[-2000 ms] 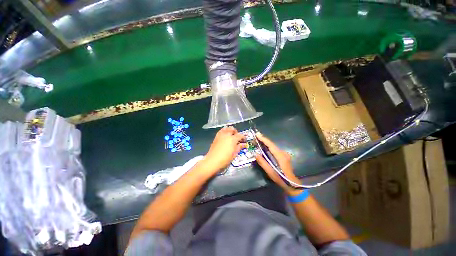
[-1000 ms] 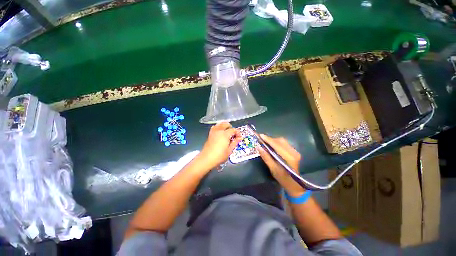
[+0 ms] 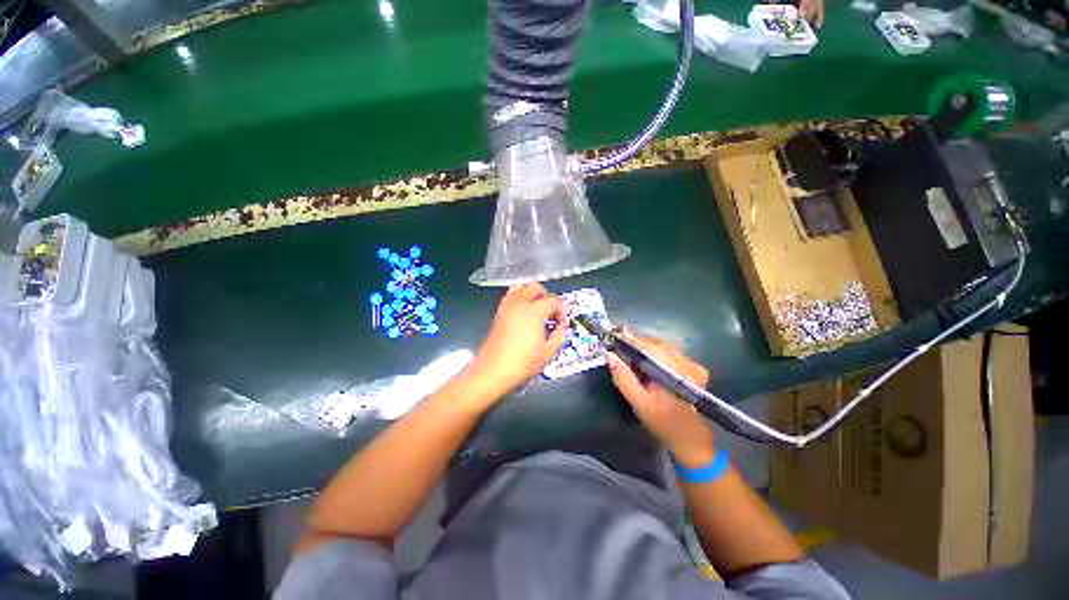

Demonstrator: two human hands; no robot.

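A white housing with a circuit board (image 3: 578,340) lies on the dark green bench below the clear funnel (image 3: 546,234). My left hand (image 3: 522,340) is at its left edge, fingertips over the board; what they pinch is too small to tell. My right hand (image 3: 659,381) holds the black soldering iron (image 3: 656,368) at the housing's right side, its tip pointing at the board. A bagged cord (image 3: 399,396) trails left beneath my left forearm. Blue disc components (image 3: 406,293) lie in a loose pile to the left.
White bagged units (image 3: 88,387) are stacked at far left. A cardboard tray (image 3: 750,246) with silvery scraps and a black soldering station (image 3: 926,223) are at right. Beyond are the green conveyor (image 3: 317,129) with units, another person's hand (image 3: 811,12), a ribbed hose (image 3: 530,70) and cartons (image 3: 909,457) below right.
My right hand has tilted the iron, and its cable has shifted right. Units on the conveyor have moved right at the top. Another person's hand has appeared at the top.
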